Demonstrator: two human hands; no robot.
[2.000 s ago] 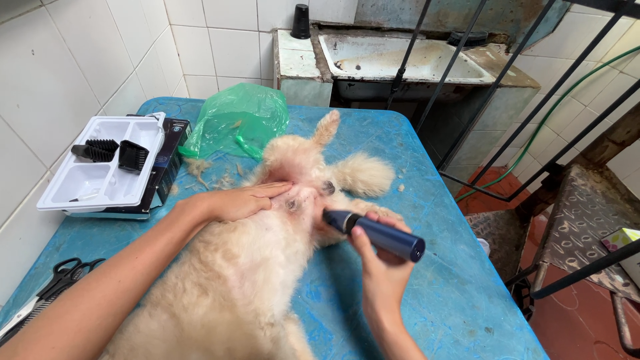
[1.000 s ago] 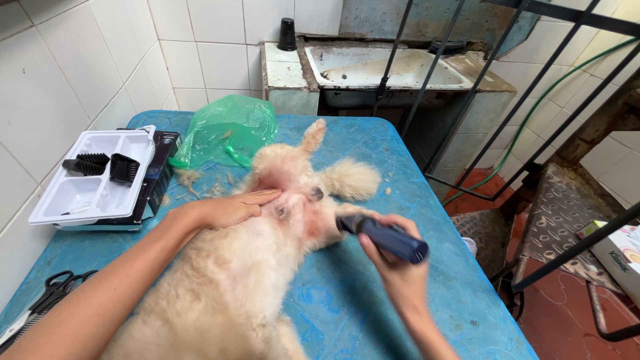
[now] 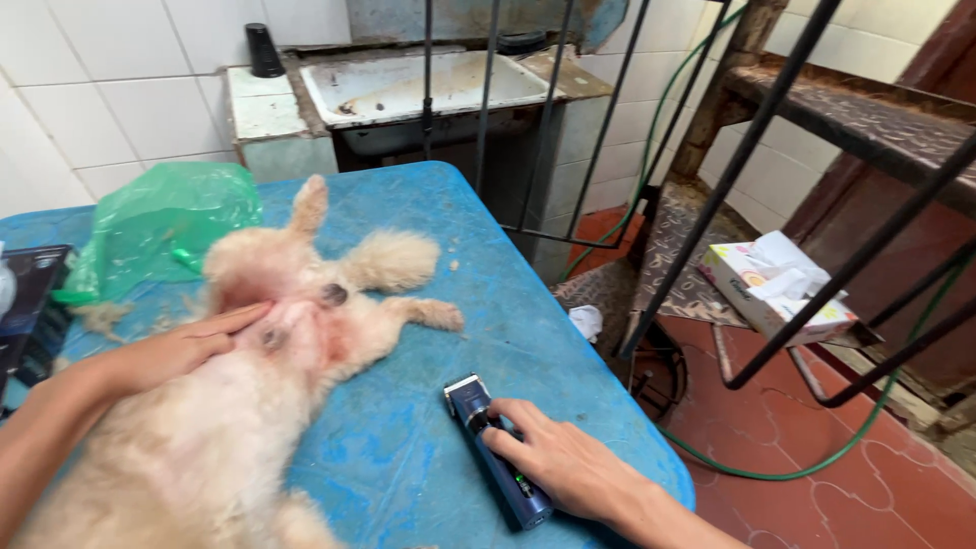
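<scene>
A cream-coated dog [image 3: 229,412] lies on its back on the blue table [image 3: 381,457], its hind legs and fluffy tail toward the sink. Pink skin shows at its groin and inner thighs. My left hand [image 3: 183,347] rests on the dog, fingers laid flat over the inner thigh at the left. To the right of the dog, my right hand [image 3: 557,454] has its fingers on a dark blue cordless hair clipper [image 3: 496,450], which lies on or just over the table top with its blade end pointing away. A small green light glows on the clipper.
A green plastic bag [image 3: 168,221] and loose fur [image 3: 103,316] are beyond the dog, with a dark box [image 3: 34,305] at the left edge. Behind stand a worn sink [image 3: 435,88] and a black cup [image 3: 263,49]. Black metal bars [image 3: 709,206] and a tissue box [image 3: 778,290] are at right.
My right hand has moved the clipper from the dog's hind leg out to the table at the right. My left hand stays on the dog. The view has turned right.
</scene>
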